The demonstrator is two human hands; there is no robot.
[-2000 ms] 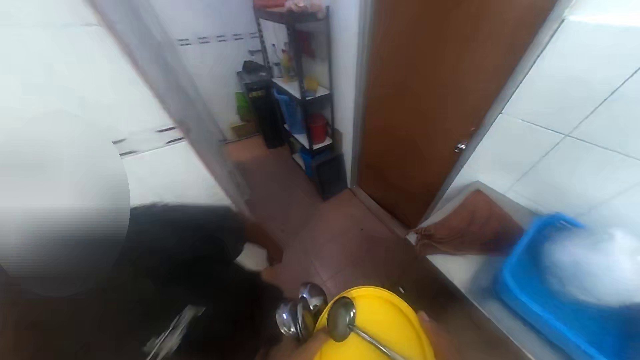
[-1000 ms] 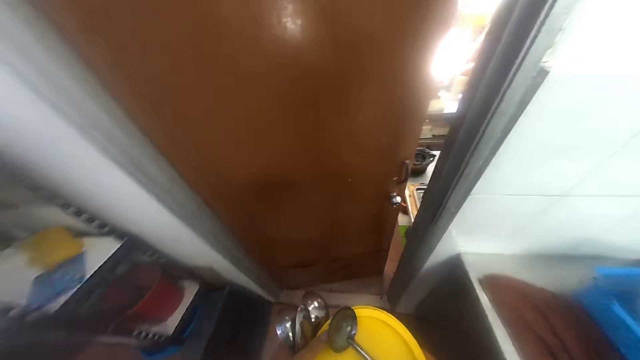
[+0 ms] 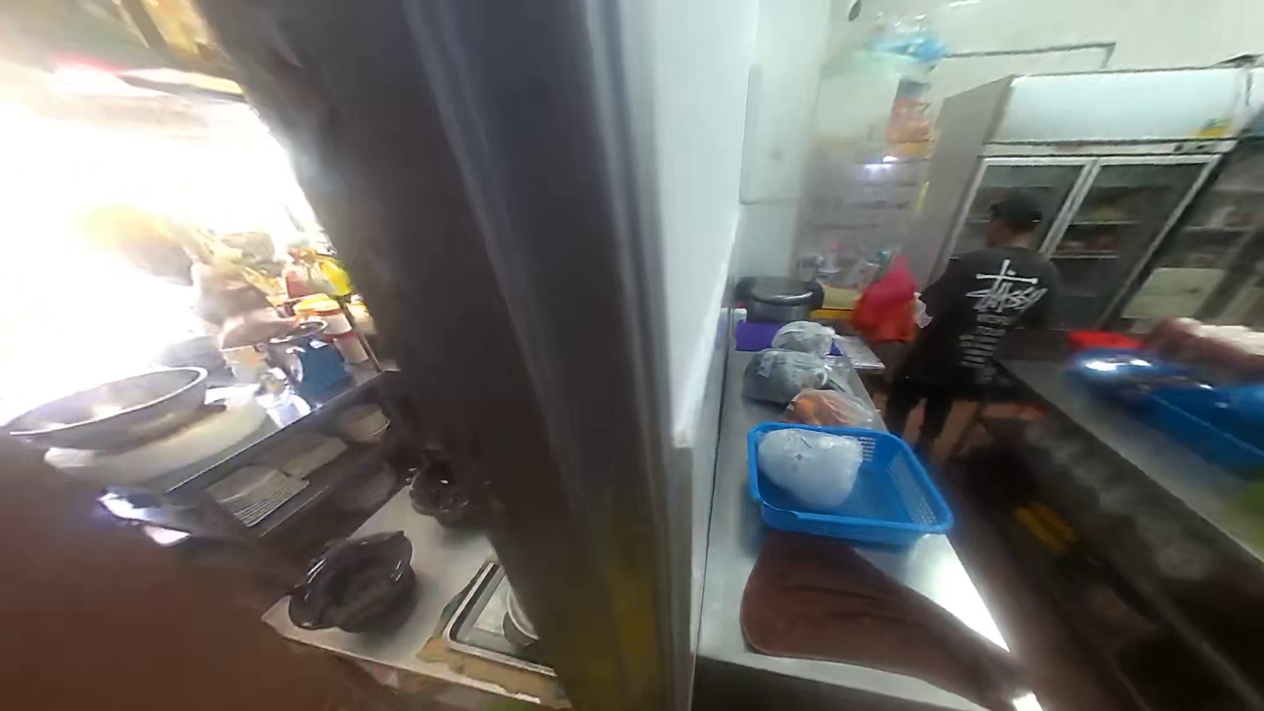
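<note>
Neither my left hand nor my right hand is in view. A blue plastic basket stands on the steel counter right of the door frame, with a filled white plastic bag in it. In front of the basket a brown cloth lies spread on the counter. Left of the frame, black bowls stand on a pale surface, beside a metal tray partly hidden by the frame.
The dark door frame fills the middle, and a brown door is at lower left. A person in a black shirt stands near glass-door refrigerators. A second counter runs along the right. A large metal bowl is at left.
The view has turned strongly to the doorway and the room beside it. The yellow lid or container and the metal ladles, seen at the bottom before, are out of view.
</note>
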